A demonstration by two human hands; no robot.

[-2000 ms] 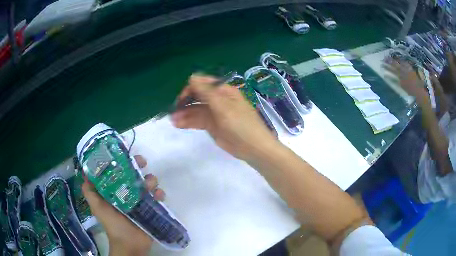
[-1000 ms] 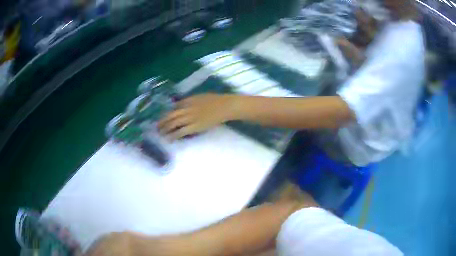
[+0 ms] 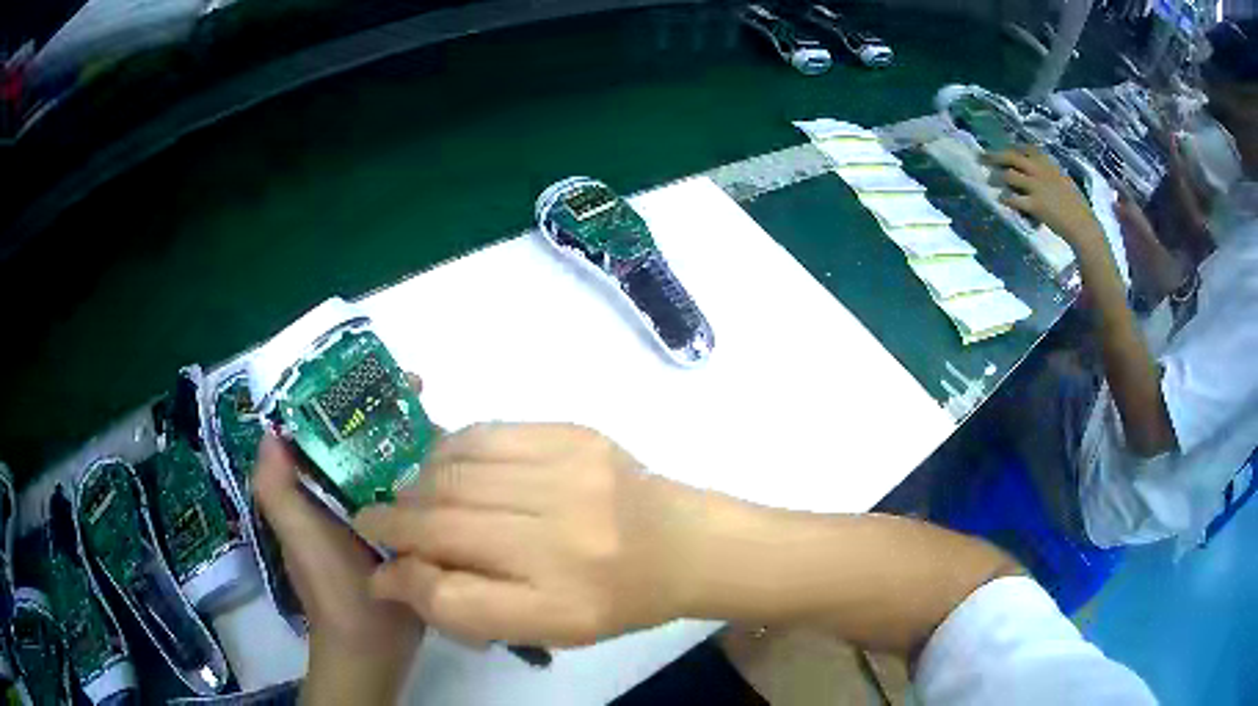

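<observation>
A half-open handheld device (image 3: 362, 414) with a green circuit board and white head end is held at the left. A display-like block with small lit marks shows on its board. My left hand (image 3: 324, 552) holds it from below and the left side. My right hand (image 3: 517, 531) lies over the device's lower part and hides it. The fingers of my right hand are bent; whether they grip the device or a tool is hidden. A dark tip shows below the right hand. Another open device (image 3: 628, 269) lies on the white sheet (image 3: 786, 359).
Several open devices (image 3: 138, 552) lie in a row at the left. Pale strips (image 3: 917, 235) lie on the green bench at right. Two devices (image 3: 807, 58) are on the dark green belt (image 3: 414, 152). A co-worker's hand (image 3: 1049, 200) touches another device at the right.
The view swung right and back. The co-worker's hand left the group of devices on the sheet; one remains there. My right hand has come over the device in my left hand.
</observation>
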